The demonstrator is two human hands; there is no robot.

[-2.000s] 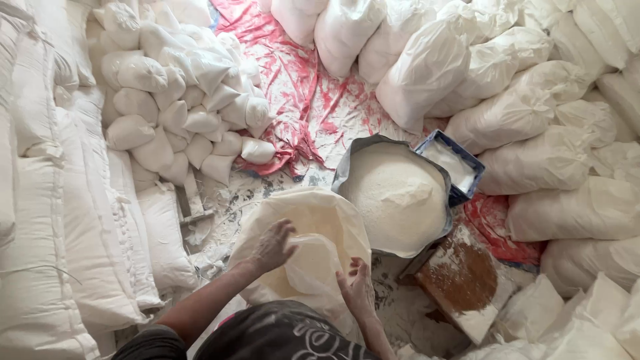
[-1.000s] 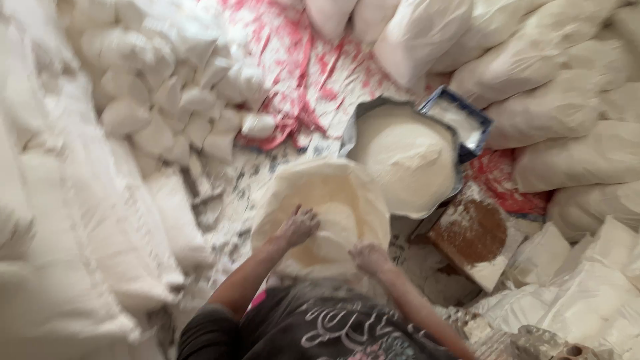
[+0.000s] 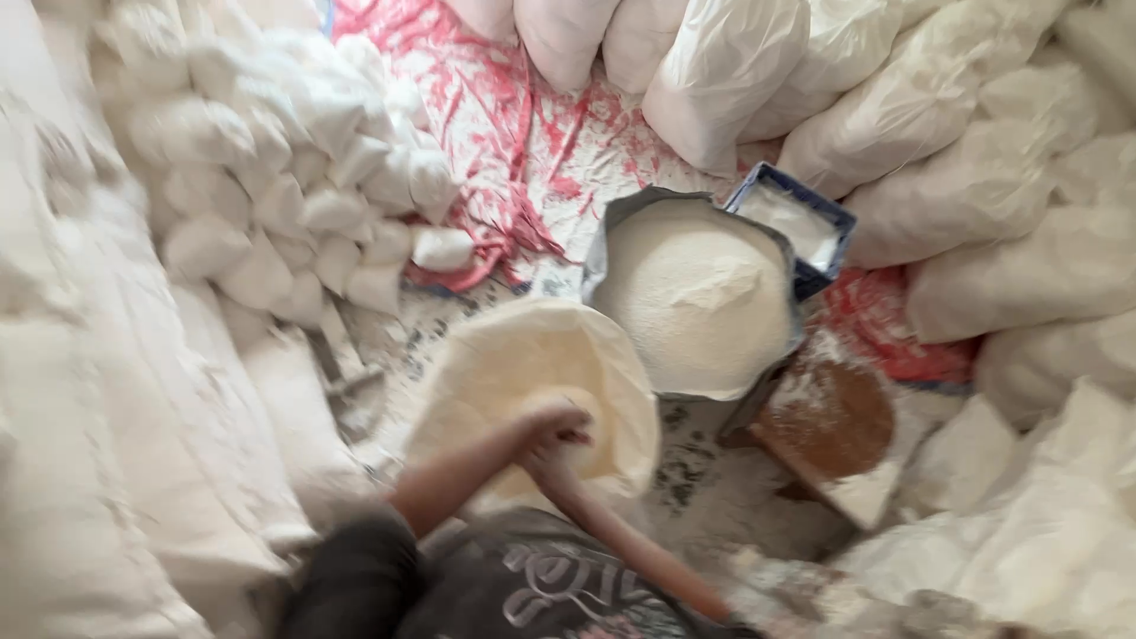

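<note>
My left hand point(image 3: 557, 421) and my right hand point(image 3: 543, 461) meet over the near part of a wide, open white sack point(image 3: 488, 355). Blur hides their fingers, and whether anything is between them cannot be told. A pale rounded shape, perhaps a small bag, shows just behind the hands inside the sack. To the right of this sack stands an open grey-rimmed sack point(image 3: 692, 293) heaped with off-white powder. Touching its far right side is a blue box point(image 3: 790, 222) with white stuff inside.
Small filled white bags point(image 3: 302, 204) are piled at the far left. Large white sacks point(image 3: 958, 195) line the right, and others point(image 3: 71, 426) line the left. A powdered red sheet point(image 3: 497, 133) covers the floor beyond. A brown and white board-like object point(image 3: 834, 417) lies at the right.
My hands were apart over the open sack two seconds ago; now they are together. The pale shape inside the sack looked larger and more spread out then.
</note>
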